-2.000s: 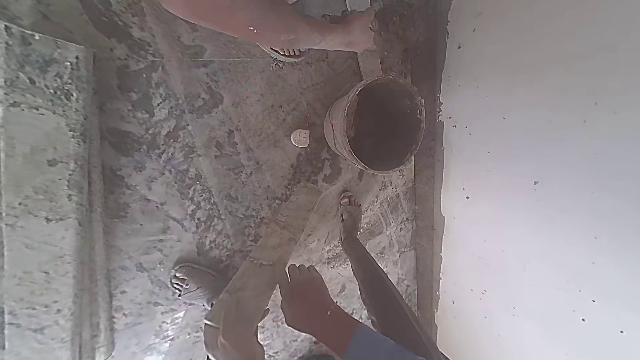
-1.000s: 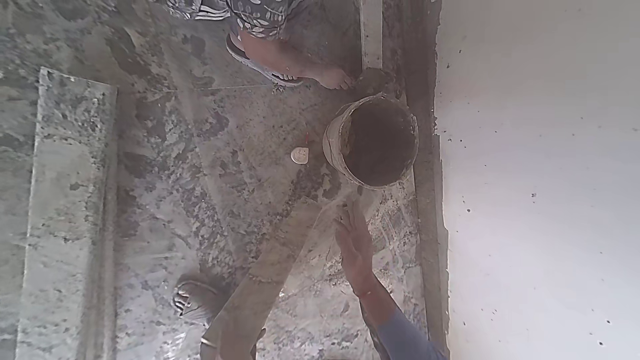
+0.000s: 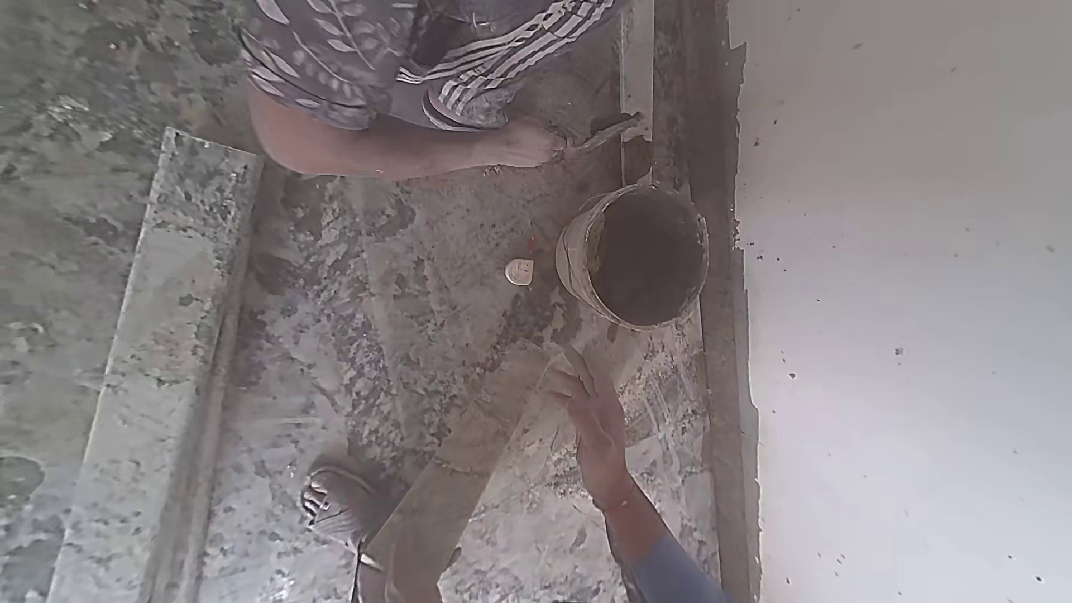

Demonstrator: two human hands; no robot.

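Note:
My right hand [image 3: 596, 427], below a blue sleeve, is over the dusty floor with its fingers spread and nothing in them. Beside it, a long flat board [image 3: 469, 444] slants from the floor down to the bottom edge. A small skin-coloured shape shows at the board's lower edge; whether it is part of my left hand is unclear. Above my right hand stands a round bucket [image 3: 574, 255] with dark contents that look like mortar. A small pale object [image 3: 519, 271] lies left of the bucket.
Another person's hand [image 3: 532, 144] holds a trowel [image 3: 605, 134] over a narrow strip [image 3: 637, 67] near the wall [image 3: 904, 301]. A long slab or board [image 3: 159, 352] lies at the left. A sandalled foot [image 3: 335, 502] is left of the slanting board.
My right hand has moved up and right from beside the slanting board, toward the bucket. The other person's patterned clothing has come into view at the top.

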